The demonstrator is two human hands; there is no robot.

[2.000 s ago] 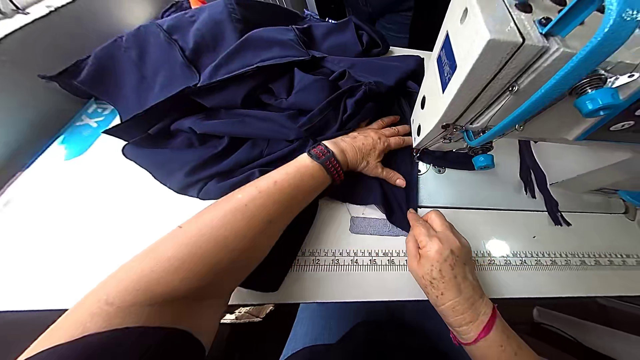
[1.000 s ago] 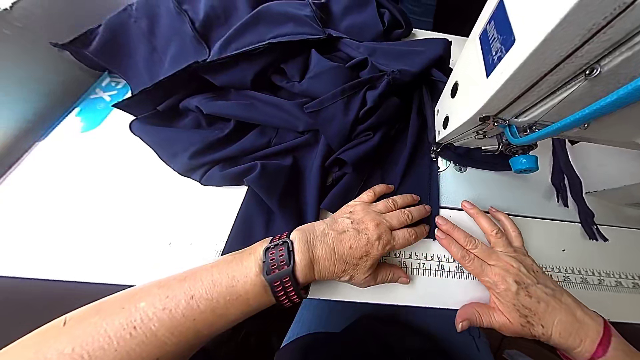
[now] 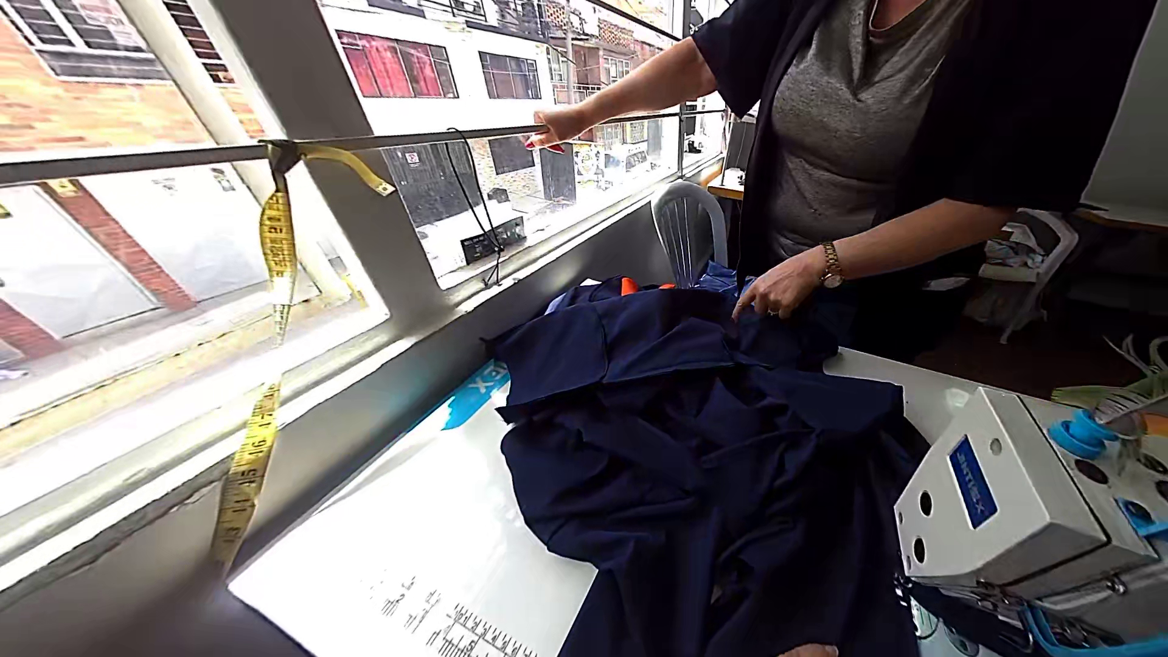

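Dark navy fabric [image 3: 693, 456] lies in loose folds over the white sewing table [image 3: 429, 538], up against the head of an industrial sewing machine [image 3: 995, 502] at the lower right. At the bottom edge, a small bit of a hand [image 3: 810, 651] shows on the fabric; which of my hands it is, and what its fingers do, I cannot tell. The rest of my hands is out of view. Across the table a person's hand [image 3: 780, 287] touches the far part of the fabric with a fingertip.
A person [image 3: 849, 137] stands beyond the table, the other hand [image 3: 561, 126] on the window bar. A yellow measuring tape [image 3: 246, 465] hangs from that bar at the left. Behind the fabric is a white chair [image 3: 689, 228]. A plant [image 3: 1127, 392] stands by the machine.
The view has swung up toward the window and the person across the table. Both my hands lay at the fabric's edge by the machine; now only a bit of one hand shows.
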